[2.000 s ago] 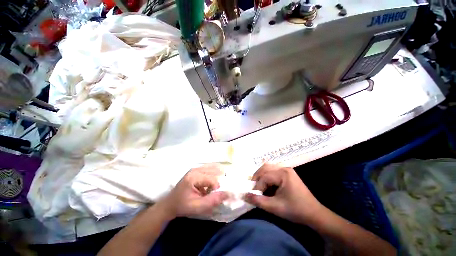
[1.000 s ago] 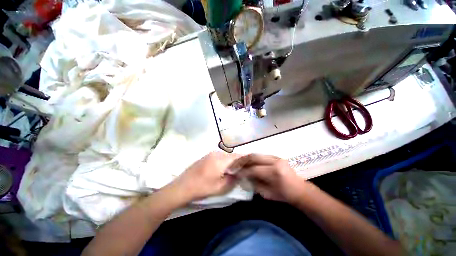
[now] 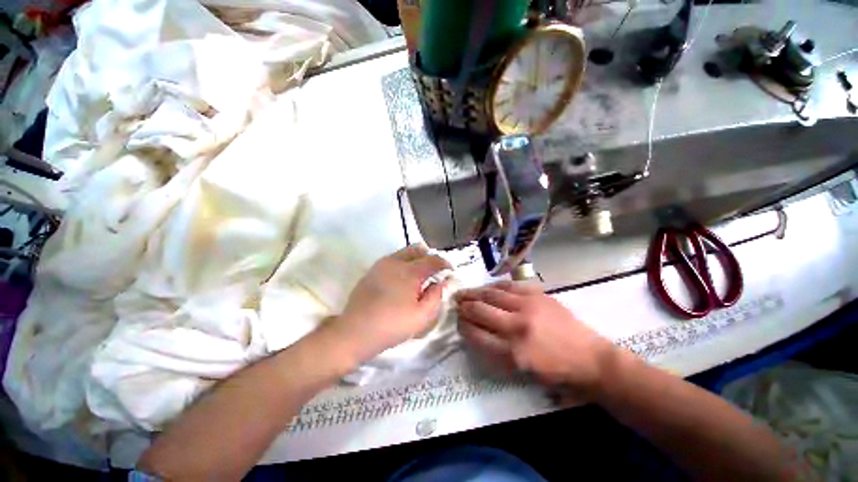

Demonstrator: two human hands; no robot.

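Note:
A white cloth piece lies on the machine table just in front of the needle area. My left hand grips its edge with thumb and fingers, left of the presser foot. My right hand lies on the cloth close beside it, fingers bent; the fingertips nearly meet my left hand. The sewing machine head stands right behind my hands, with a bright curved metal strip hanging at its needle end. The needle and the cloth edge under it are hidden or too blurred to tell.
A large heap of cream cloth covers the table's left side. Red-handled scissors lie under the machine arm. A gold-rimmed dial and green column are at the needle end. A printed ruler runs along the front edge. A crate with cloth is cut off lower right.
Both hands have moved forward with the cloth from the table's front edge to the needle area. The view has come closer to the machine, and the printed ruler shows further left.

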